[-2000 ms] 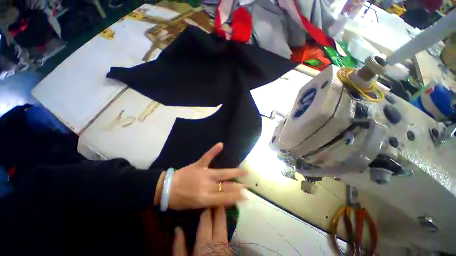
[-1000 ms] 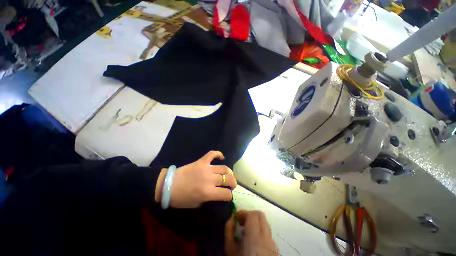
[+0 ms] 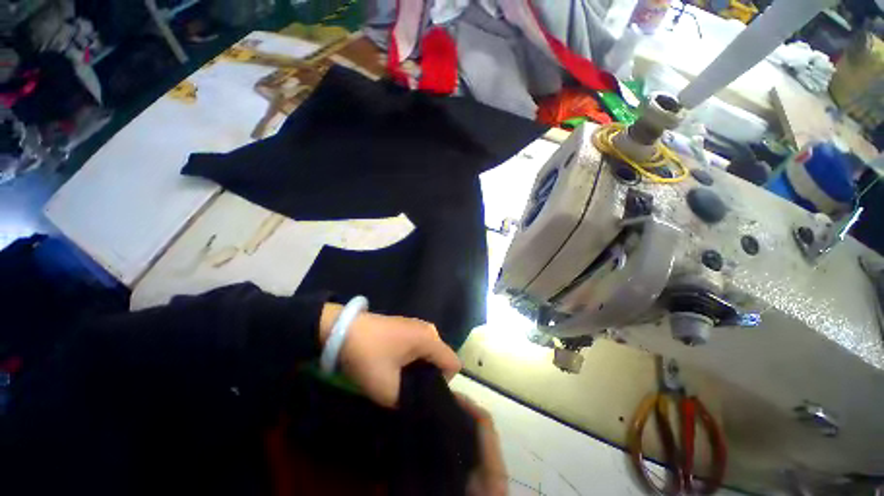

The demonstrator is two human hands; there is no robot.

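Note:
A black cut panel (image 3: 354, 160) lies across the white table, its lower part running down to my hands. My left hand (image 3: 388, 351), with a pale bangle at the wrist, grips a bunched edge of black fabric (image 3: 426, 426) at the bottom centre. A bit of green strip (image 3: 334, 380) shows just below that wrist. My right hand (image 3: 488, 450) is at the right side of the bunched fabric, partly behind it and cut off by the lower edge; its fingers are mostly hidden.
The sewing machine head (image 3: 591, 242) stands at the right, its needle area lit. Scissors with orange-red handles (image 3: 677, 441) lie on the machine bed. Grey and red pieces (image 3: 485, 58) are heaped at the far table edge. A blue and white thread cone (image 3: 819, 176) is behind the head.
The near part of the black fabric is now lifted and bunched between my hands. My left hand has turned and curled over it. The green strip now shows by my left wrist. The view has shifted slightly.

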